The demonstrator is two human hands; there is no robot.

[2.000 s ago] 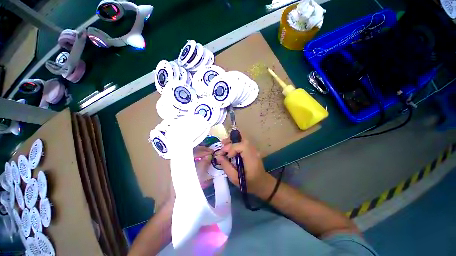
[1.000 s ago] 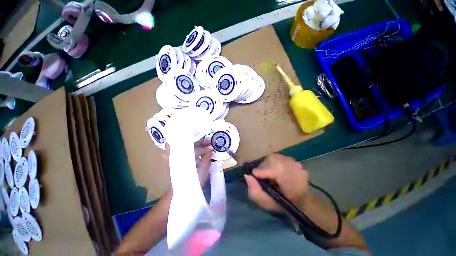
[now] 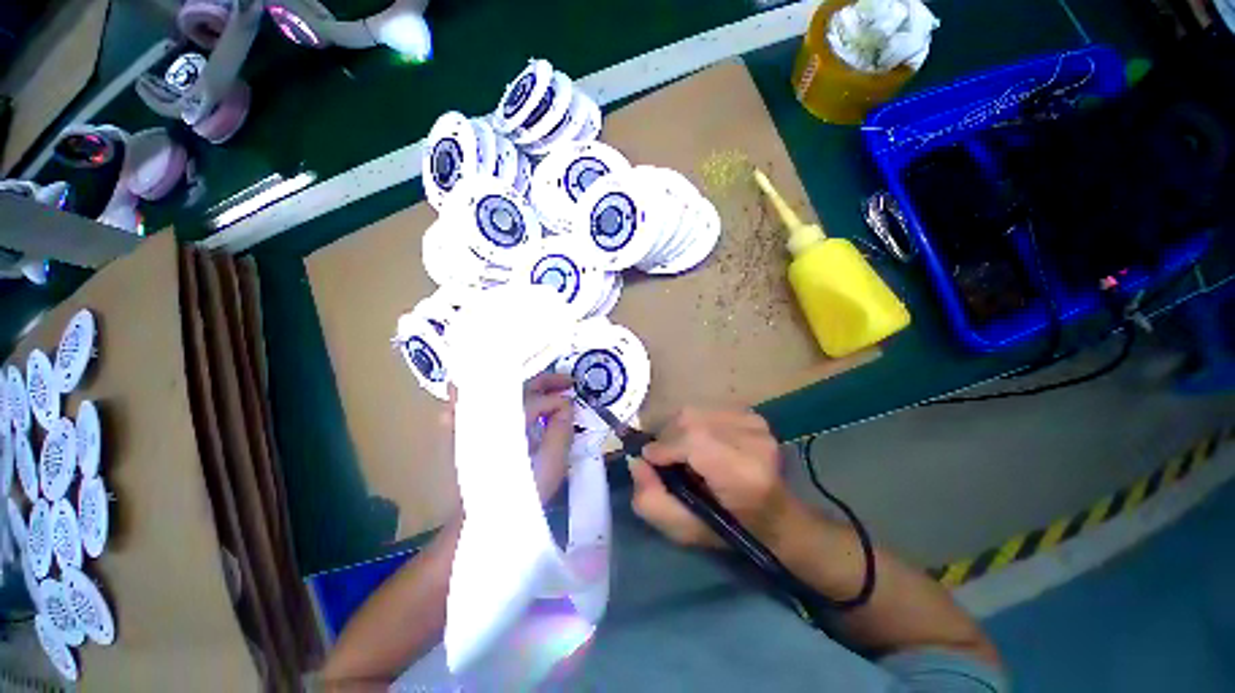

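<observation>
A white headphone (image 3: pixel 504 542), overexposed, lies against the body with its headband towards me. A speaker plate (image 3: pixel 601 376) with a dark ringed centre sits at its far end. My right hand (image 3: pixel 711 474) holds a black soldering iron (image 3: pixel 718 515), its thin metal tip at the lower left edge of the plate. My left hand (image 3: pixel 549 431) is at the headphone beside the plate, partly hidden by the headband; its fingers are near the tip. Several speaker plates (image 3: pixel 503 219) are piled on the cardboard mat (image 3: pixel 366 325) beyond.
A yellow glue bottle (image 3: pixel 847 295) lies on the mat's right. Behind it are an amber tub (image 3: pixel 829 81) with white wadding and a blue bin (image 3: pixel 989 339) with dark contents. Cardboard sheets (image 3: pixel 149 474) with white plates stand left. Other headphones (image 3: pixel 203 81) are on the green belt.
The speaker plate has turned ringed side up at the headphone. My right hand moved back towards me, then slightly left, bringing the iron tip to the plate's edge.
</observation>
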